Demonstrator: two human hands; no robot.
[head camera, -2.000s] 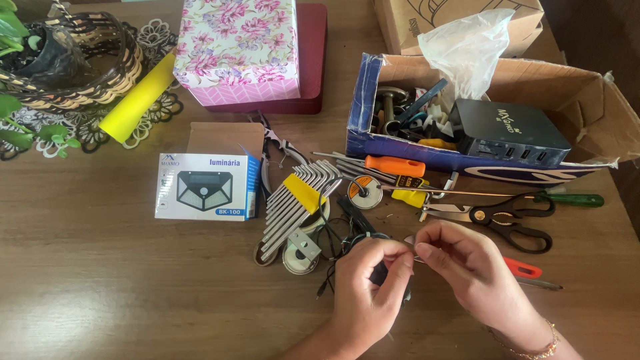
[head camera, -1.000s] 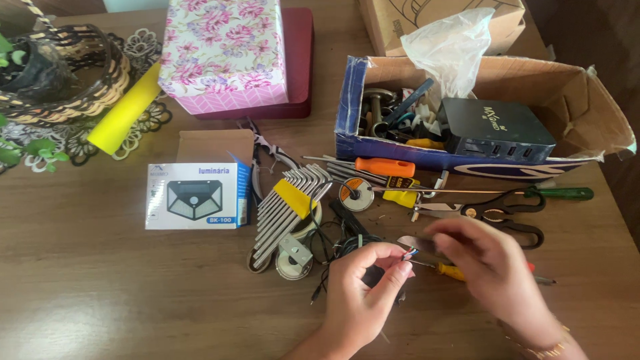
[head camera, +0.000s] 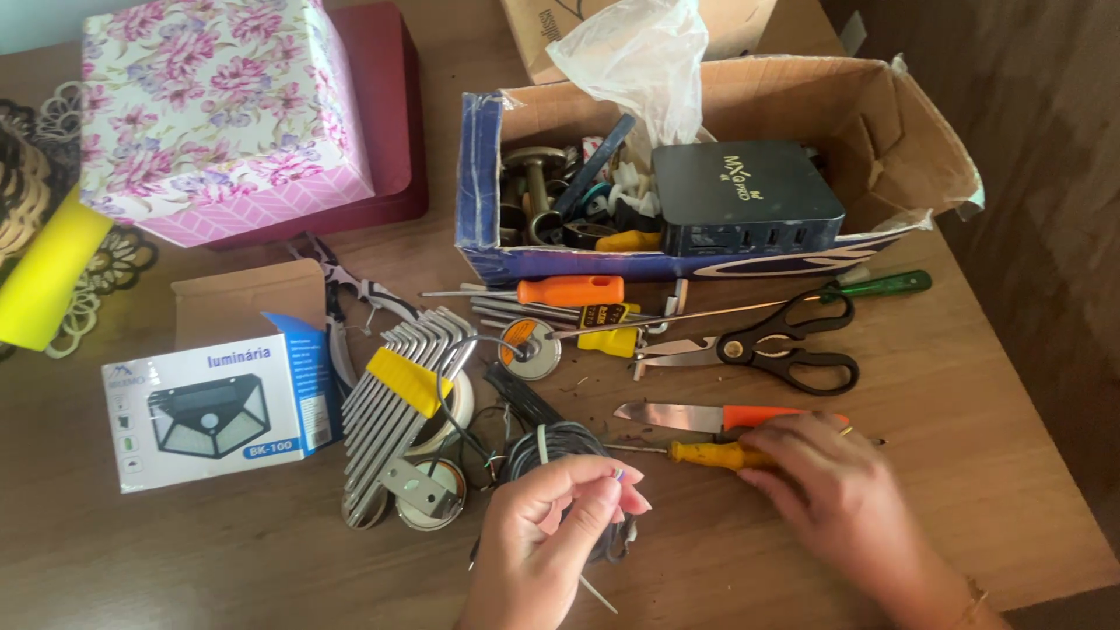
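My left hand (head camera: 560, 525) pinches a small wire end between thumb and fingertips, above a coil of black cable (head camera: 551, 446). My right hand (head camera: 822, 481) is over the orange handle of a kitchen knife (head camera: 674, 416) and the yellow handle of a screwdriver (head camera: 713, 454); whether it grips either cannot be told. Black-handled scissors (head camera: 744, 348) lie behind the knife. Left of the cable are a hex key set in a yellow holder (head camera: 407, 381) and a metal bracket (head camera: 422, 488) on a round roll. An orange-handled screwdriver (head camera: 569, 290) lies against the open carton.
An open cardboard carton (head camera: 569, 265) holds hardware and a black TV box (head camera: 748, 197). A luminaire box (head camera: 210, 416), pliers (head camera: 376, 297), a floral box (head camera: 227, 105) and a yellow roll (head camera: 52, 271) are to the left. A green-handled screwdriver (head camera: 884, 285) lies at the right.
My right hand has moved away from my left hand to the right, to the knife and screwdriver handles. The knife's blade and orange handle now lie in full view. My left hand still pinches at the cable.
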